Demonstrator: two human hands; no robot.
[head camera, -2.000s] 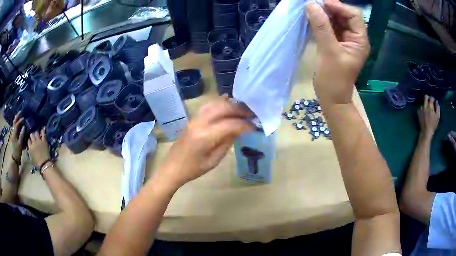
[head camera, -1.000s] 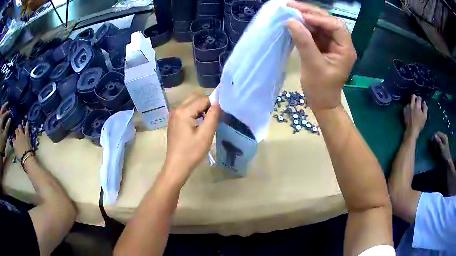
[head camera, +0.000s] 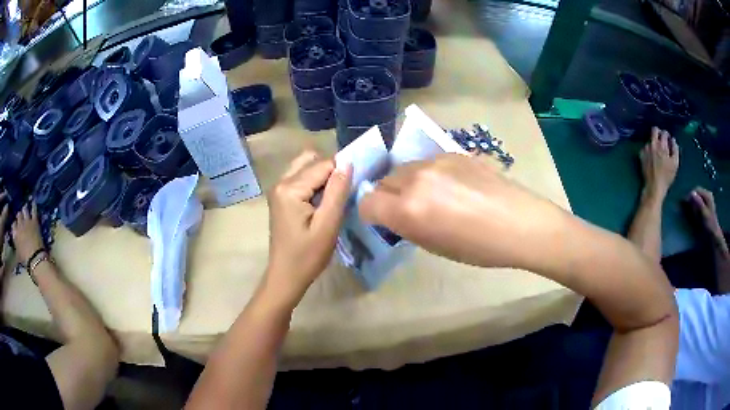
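Observation:
A retail box (head camera: 375, 260) with open flaps stands slightly tilted on the kraft paper in front of me. My left hand (head camera: 302, 210) grips its left flap or upper edge between thumb and fingers. My right hand (head camera: 416, 204) is at the box's open top, blurred, with its fingertips at or in the opening. A bit of white shows at those fingertips; whether they hold it I cannot tell. The long white bag is no longer visible above the box. The box's inside is mostly hidden by my right hand.
A second open box (head camera: 216, 144) stands at left, beside a bagged product (head camera: 172, 248) with a dark cord. Dark housings (head camera: 120, 132) are heaped at left and stacked (head camera: 366, 104) behind the box. Small brackets (head camera: 483, 142) lie at right. Co-workers' hands (head camera: 661, 164) show on both sides.
My right hand has come down from high up to the box's opening, and the raised white bag is out of sight. The box flaps now show spread, and the box leans more.

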